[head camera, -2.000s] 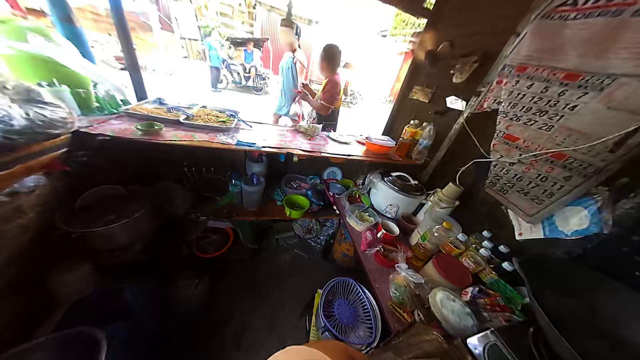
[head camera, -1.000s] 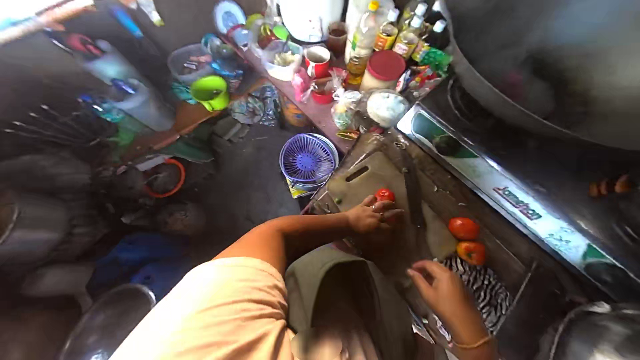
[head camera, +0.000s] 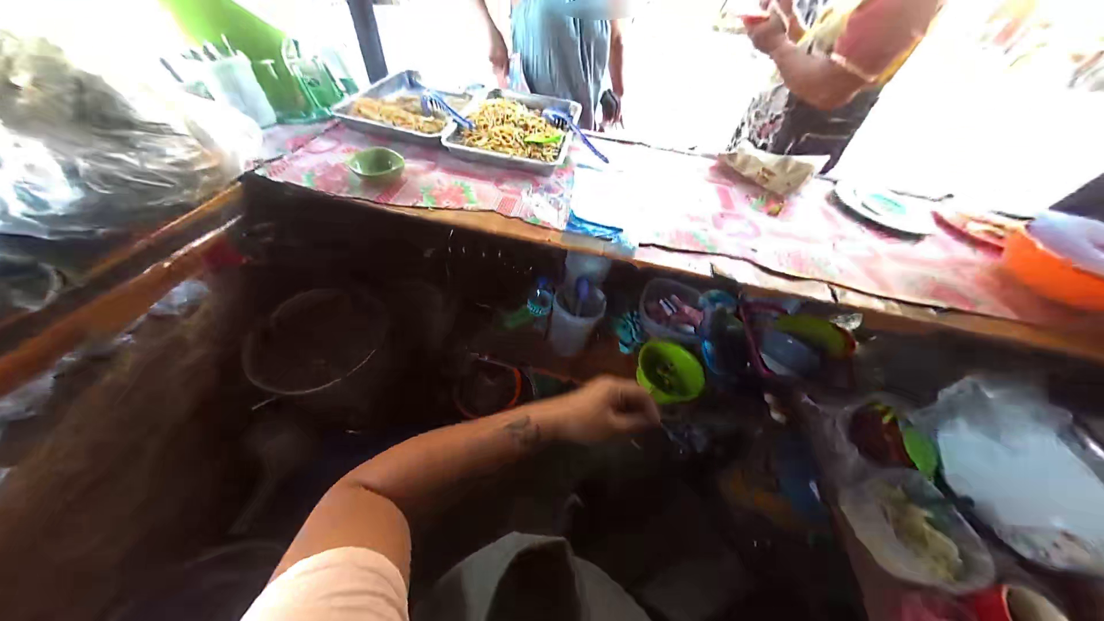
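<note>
My left hand (head camera: 614, 410) reaches forward over the dark floor, blurred, its fingers curled. It is close to the front left side of a lime-green plastic container (head camera: 670, 373); I cannot tell whether they touch or whether anything is between the fingers. Behind that container stand a translucent plastic cup (head camera: 576, 317) with utensils and a clear tub (head camera: 671, 309) with small items. My right hand is out of view.
A counter (head camera: 681, 194) with a patterned cover crosses ahead, bearing noodle trays (head camera: 511, 131), a small green bowl (head camera: 376, 165) and an orange basin (head camera: 1054, 263). Two people stand beyond it. At right are a plastic bag of food (head camera: 918, 530) and a red cup (head camera: 1018, 604).
The view has swung from the cutting board and tomatoes back to the counter. My left hand has left the tomato by the board and is now near the lime-green container.
</note>
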